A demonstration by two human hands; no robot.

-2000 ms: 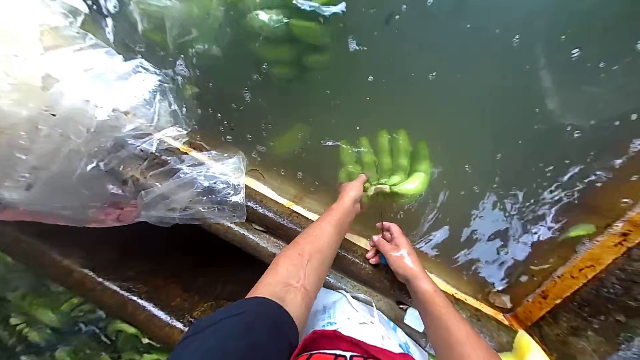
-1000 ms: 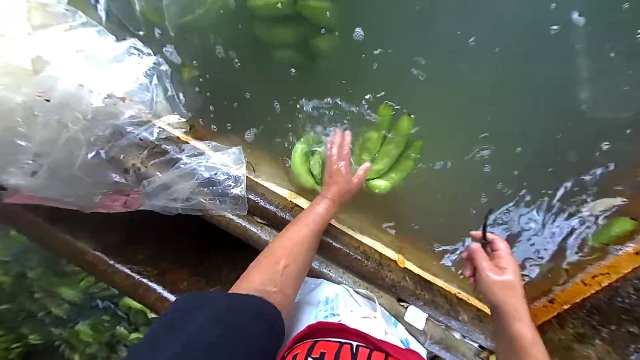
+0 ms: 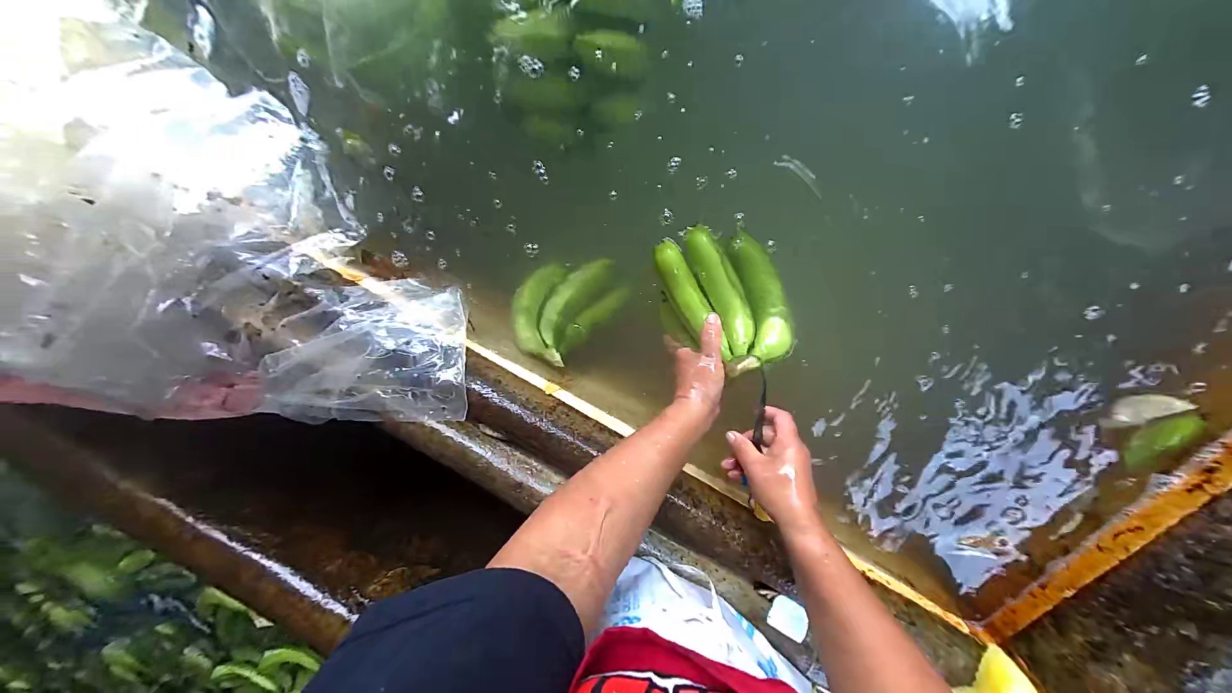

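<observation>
My left hand (image 3: 700,371) grips a cluster of green bananas (image 3: 722,294) from its left side, at the water's surface. In my right hand (image 3: 775,467) is a slim dark-bladed knife (image 3: 760,414), its tip at the cluster's crown (image 3: 744,365). A smaller cluster of green bananas (image 3: 568,306) lies in the water to the left, close to the tank's edge and touched by neither hand.
A yellow-edged tank rim (image 3: 616,423) runs diagonally below my hands and meets an orange rim (image 3: 1107,544) at right. Clear plastic sheeting (image 3: 192,241) drapes over the left side. More green bananas (image 3: 568,67) are submerged farther out; a leaf-like scrap (image 3: 1150,411) floats right.
One second ago my left hand was open over the bananas; now it holds the right-hand cluster. My right hand has moved left with the knife to the crown. The two clusters are farther apart.
</observation>
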